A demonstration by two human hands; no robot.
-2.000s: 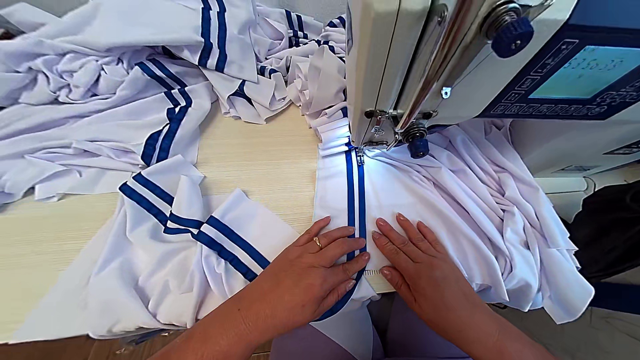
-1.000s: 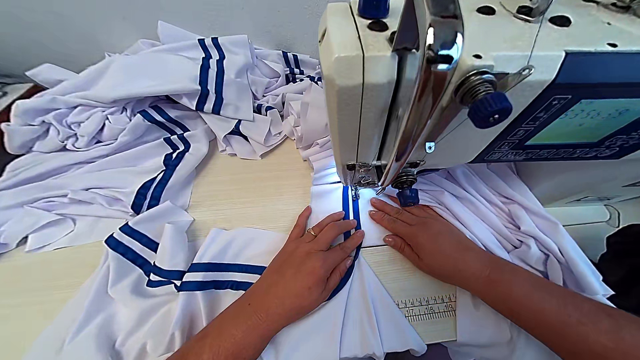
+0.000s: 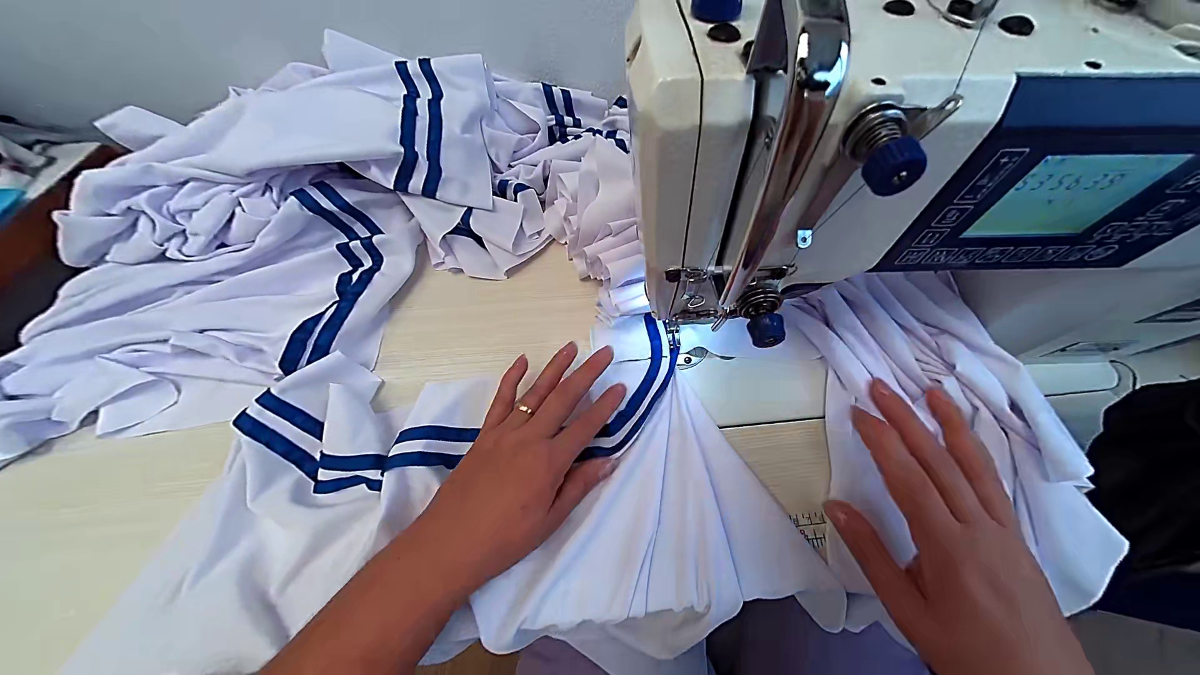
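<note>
White fabric with two dark blue stripes (image 3: 628,412) runs under the presser foot (image 3: 673,335) of a sewing machine (image 3: 741,141). My left hand (image 3: 534,455), with a ring on one finger, lies flat on this fabric, left of the foot, its fingertips beside the stripes. Below the foot the cloth fans out in folds toward my lap. My right hand (image 3: 947,525) is spread over gathered white fabric (image 3: 937,347) right of the machine's needle area; whether it touches the cloth is hard to tell. Neither hand grips anything.
A heap of white fabric with blue stripes (image 3: 253,169) covers the left and back of the pale wooden table (image 3: 478,314). A measuring scale (image 3: 808,530) marks the table edge between my hands. Dark cloth (image 3: 1153,469) is at the far right. The machine has a lit display (image 3: 1078,195).
My right hand has moved right, away from the needle area, onto the gathered fabric. The striped fabric now curves left from the foot, and its white part fans out below. The view has shifted.
</note>
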